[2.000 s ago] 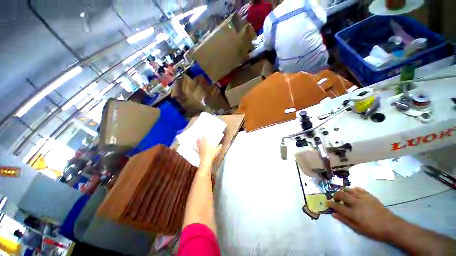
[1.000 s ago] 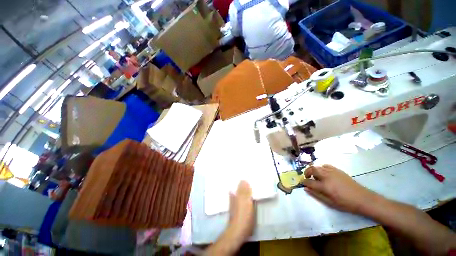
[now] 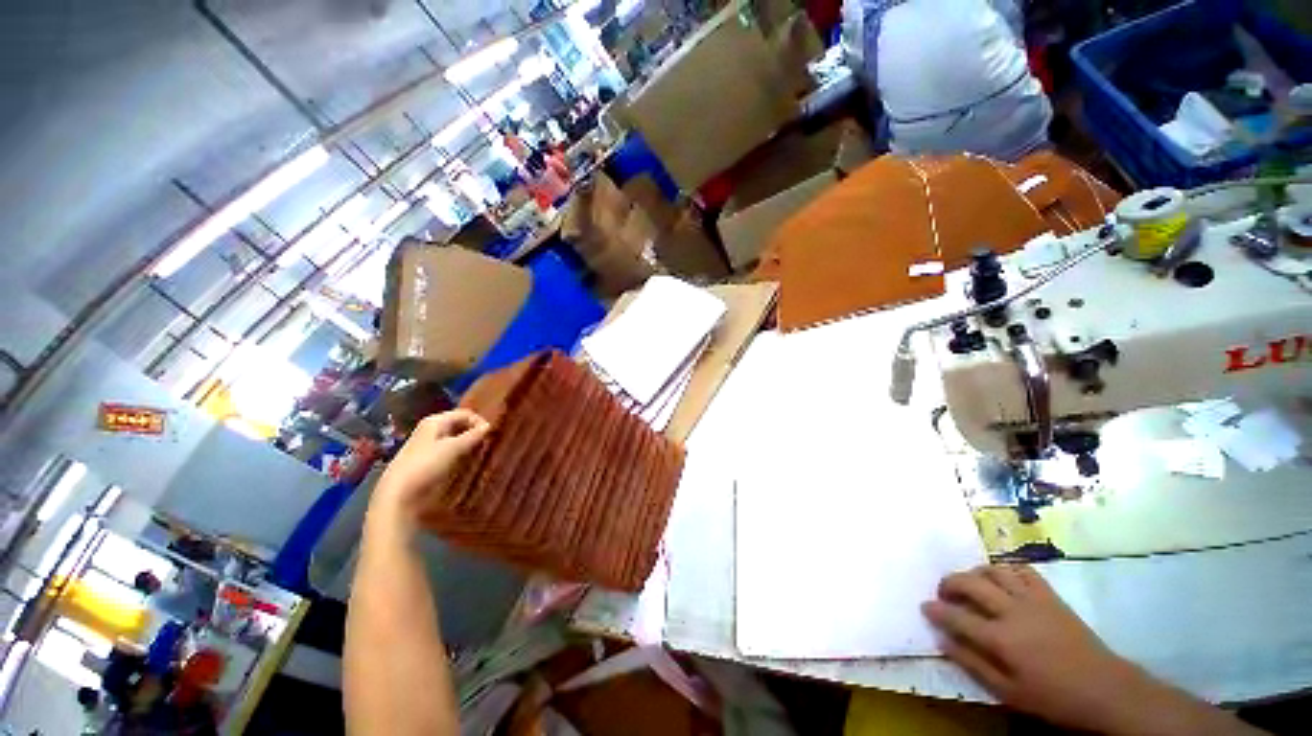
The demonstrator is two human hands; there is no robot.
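A white backing piece (image 3: 849, 561) lies flat on the sewing-machine table, left of the needle area. My right hand (image 3: 1007, 633) rests with its fingertips on the piece's right edge. My left hand (image 3: 439, 457) is at the upper left side of the thick stack of brown panels (image 3: 576, 482), its fingers at the edge of a panel; whether one is pinched is hard to tell. The presser foot (image 3: 1029, 496) is right of the white piece, with a yellowish plate (image 3: 1050, 529) beside it.
White pieces (image 3: 655, 338) lie on cardboard (image 3: 734, 345) behind the stack. Sewn tan panels (image 3: 863, 237) lie behind the machine (image 3: 1151, 360). White scraps (image 3: 1245, 439) lie near its arm. A person (image 3: 943, 86) and a blue crate (image 3: 1137, 108) are at the back.
My left hand has gone from the white pile to the table with a white piece, let it go, and moved to the brown stack. My right hand has moved from the needle area onto the white piece.
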